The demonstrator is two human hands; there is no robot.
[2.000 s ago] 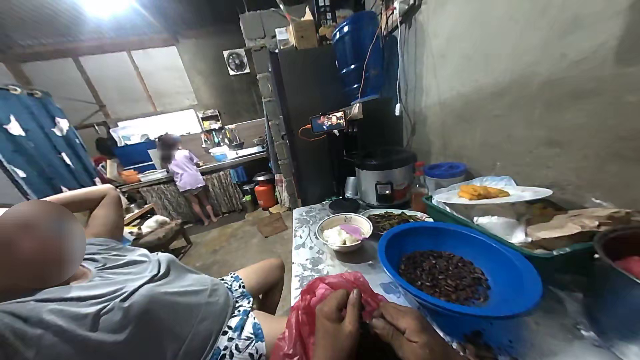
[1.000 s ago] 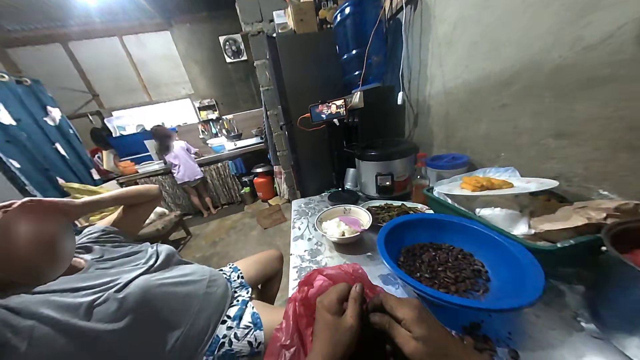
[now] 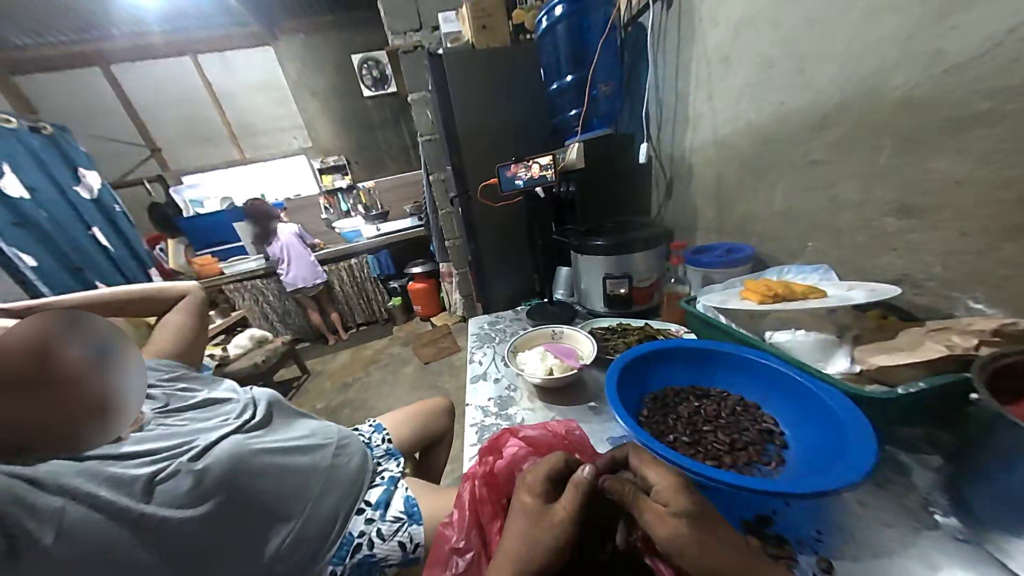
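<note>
My left hand (image 3: 548, 504) and my right hand (image 3: 660, 500) meet over the mouth of a red plastic bag (image 3: 508, 472) at the table's near edge. Thumbs and fingertips of both are pinched together; something small and dark seems to be between them, but it is too hidden to name. To the right of my hands stands a blue plastic basin (image 3: 832, 432) with many dark brown beans or seeds (image 3: 716, 424) in it. Dark bits (image 3: 768, 540) lie on the table below the basin. What the bag holds is mostly in shadow.
A bowl of rice (image 3: 550, 360) with a pink utensil and a plate of cooked greens (image 3: 636, 336) stand behind the basin. Farther back are a rice cooker (image 3: 620, 268) and a phone on a stand (image 3: 526, 174). A green tray (image 3: 904, 404) is right. One person reclines left; another stands at the counter.
My hands stay together over the red bag, with small shifts of the fingers. The reclining person's arm has moved over the head. The basin and its contents look the same.
</note>
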